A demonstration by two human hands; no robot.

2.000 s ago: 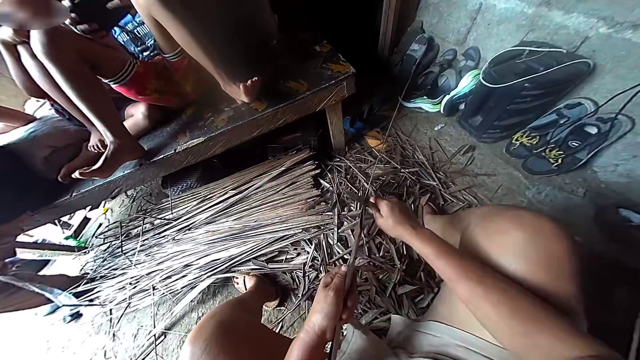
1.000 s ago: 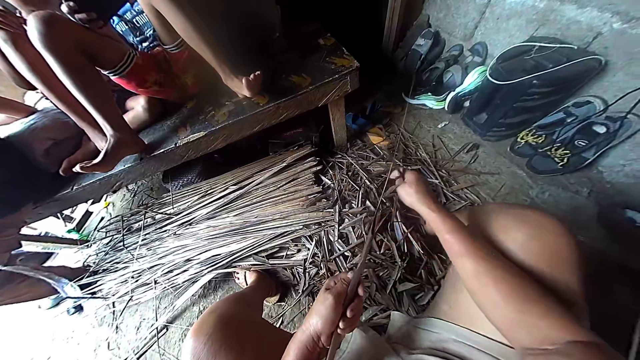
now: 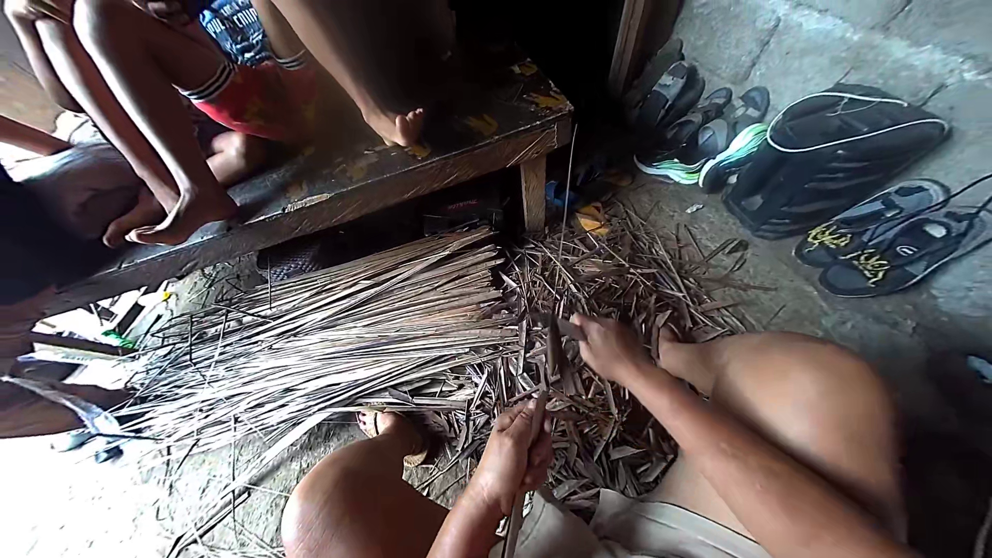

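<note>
My left hand [image 3: 515, 449] is closed around a long thin dried frond strip [image 3: 540, 411], which points up and away from me. Just beyond its tip, my right hand [image 3: 608, 345] grips a knife [image 3: 570, 328] whose dark blade points left; whether the blade touches the strip I cannot tell. Under both hands lies a heap of short brown plant scraps [image 3: 612, 453]. Left of the heap, many long dried strips [image 3: 364, 325] are spread side by side on the ground.
People sit on a worn wooden bench [image 3: 434, 170] at the upper left, their bare feet on it. A black bag [image 3: 837, 163] leans against the concrete wall [image 3: 821, 43], with sandals [image 3: 860, 271] and other shoes [image 3: 674, 101] beside it. My knees flank the work.
My right hand has moved down toward my left hand since a second ago. The left hand keeps its hold on the strip.
</note>
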